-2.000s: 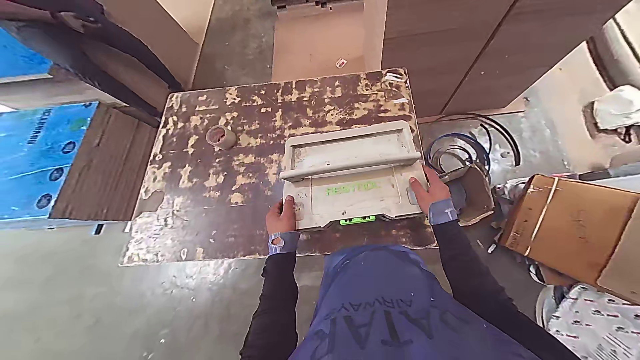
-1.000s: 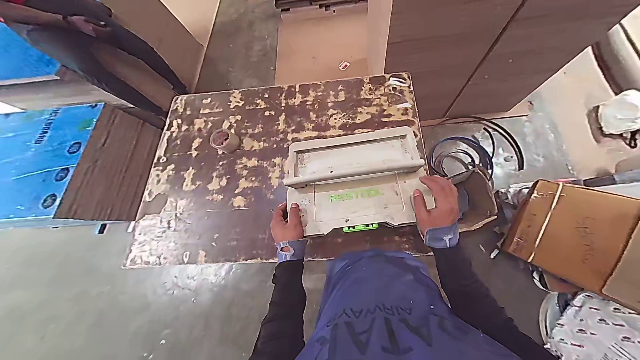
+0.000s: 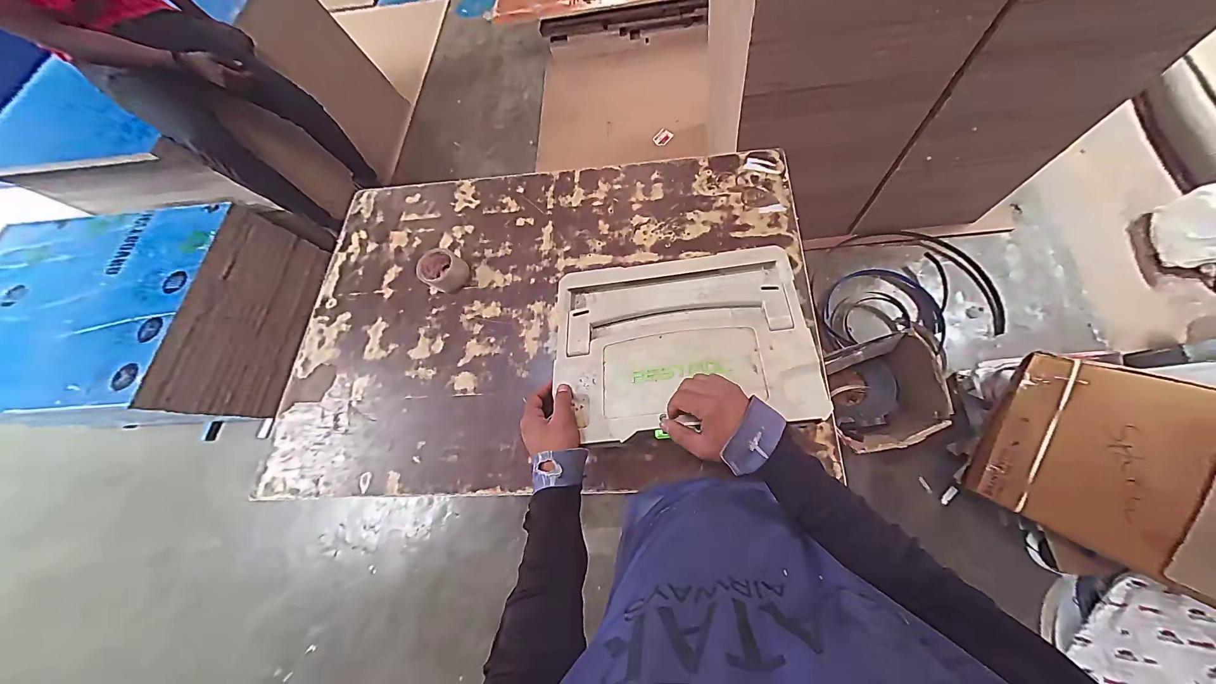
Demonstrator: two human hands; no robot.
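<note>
A pale grey Festool tool case point(image 3: 684, 347) lies on the worn brown table point(image 3: 399, 361), its carry handle folded down on the lid. My left hand point(image 3: 551, 420) rests at the case's near left corner, thumb on the lid's edge. At the middle of the near edge, my right hand point(image 3: 705, 416) has its fingers curled on the green latch point(image 3: 664, 433), which they partly cover. A roll of tape point(image 3: 444, 271) sits on the table to the left of the case.
Blue-wrapped boards point(image 3: 114, 304) are stacked at the left, with a person point(image 3: 218, 85) standing behind them. Right of the table are coiled edge-banding strips point(image 3: 883, 299), an open carton point(image 3: 902, 389) and a large cardboard box point(image 3: 1102, 465). Tall brown panels point(image 3: 912, 104) stand beyond the table's far right corner.
My right hand has moved from the case's right side to the latch at the near edge. The handle, raised two seconds ago, is folded down. My left hand stays at the left corner.
</note>
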